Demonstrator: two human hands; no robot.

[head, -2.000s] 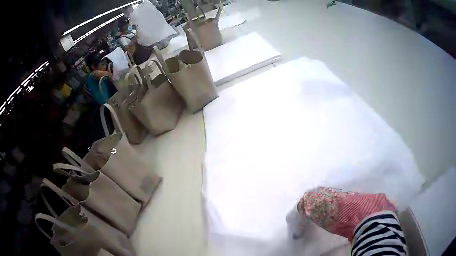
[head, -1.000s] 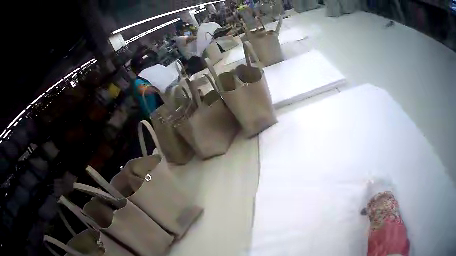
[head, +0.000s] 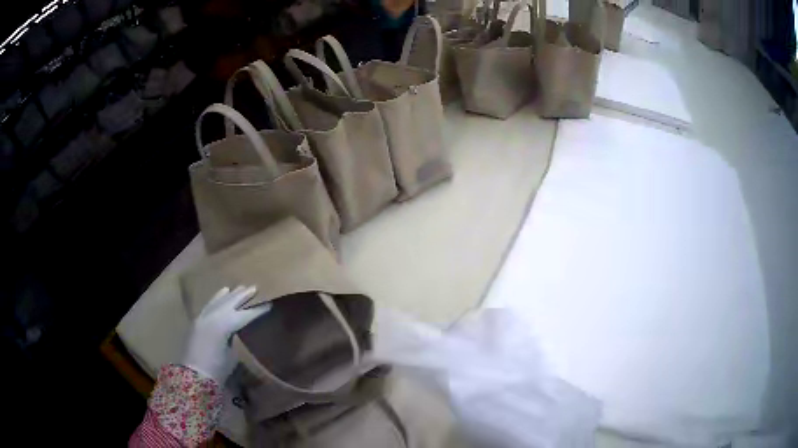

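A beige handbag (head: 262, 258) lies on its side at the table's near left, its dark opening facing me and a handle looped across it. My left hand (head: 219, 328), in a white glove, grips the bag at the rim of the opening. A blurred bunch of white tissue paper (head: 516, 376) is right of the opening, one end reaching the bag's edge. I cannot make out my right hand; the tissue may hide it. The flat tissue stack (head: 647, 262) lies to the right.
Several beige handbags (head: 363, 157) stand in a row behind the worked bag, and more (head: 494, 79) stand farther back. A stack of white sheets (head: 643, 87) lies beyond the tissue. The pale table (head: 455, 236) has its edge at the left, with a dark area beyond.
The view has swung left and down. My left hand and the lying bag have come into view. The sleeved hand seen over the tissue stack no longer shows; bunched tissue is now beside the bag.
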